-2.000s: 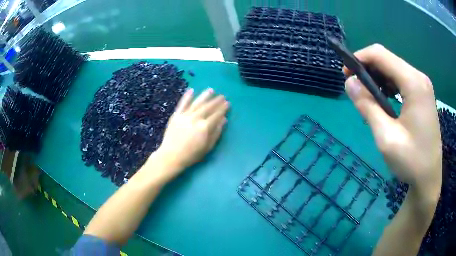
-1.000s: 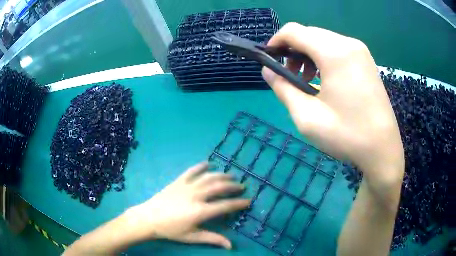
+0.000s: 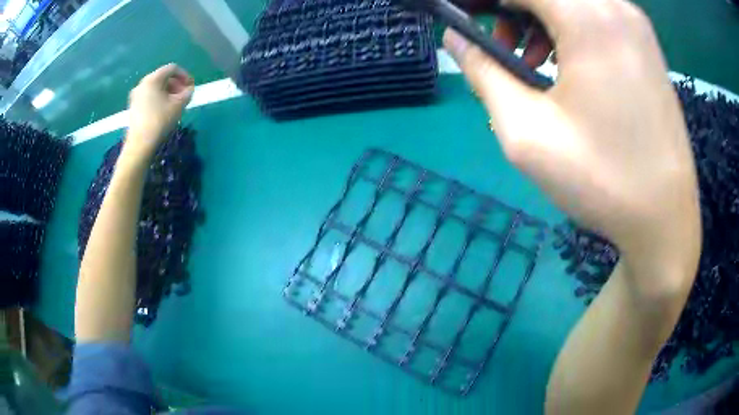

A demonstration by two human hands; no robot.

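An emptied black sprue frame (image 3: 417, 263) lies on the green surface in front of me, its cells open and see-through. My right hand (image 3: 600, 121) is shut on dark side cutters (image 3: 494, 44) above the far right of the frame; the jaw tips are hard to make out against the stack. My left hand (image 3: 162, 97) is raised at the far edge of the left pile of small black parts (image 3: 174, 211). Its fingers are curled, and I cannot see whether anything is inside. My left forearm covers part of that pile.
A stack of black sprue frames (image 3: 344, 65) stands at the far edge by a white strip and a pale post. A large heap of small black parts (image 3: 713, 178) lies at the right, partly behind my right arm. More dark stacks (image 3: 28, 170) stand at the far left.
My left hand has moved from beside the sprue frame to the far left, and its spread fingers have curled. The right hand still holds the cutters. The view has shifted slightly.
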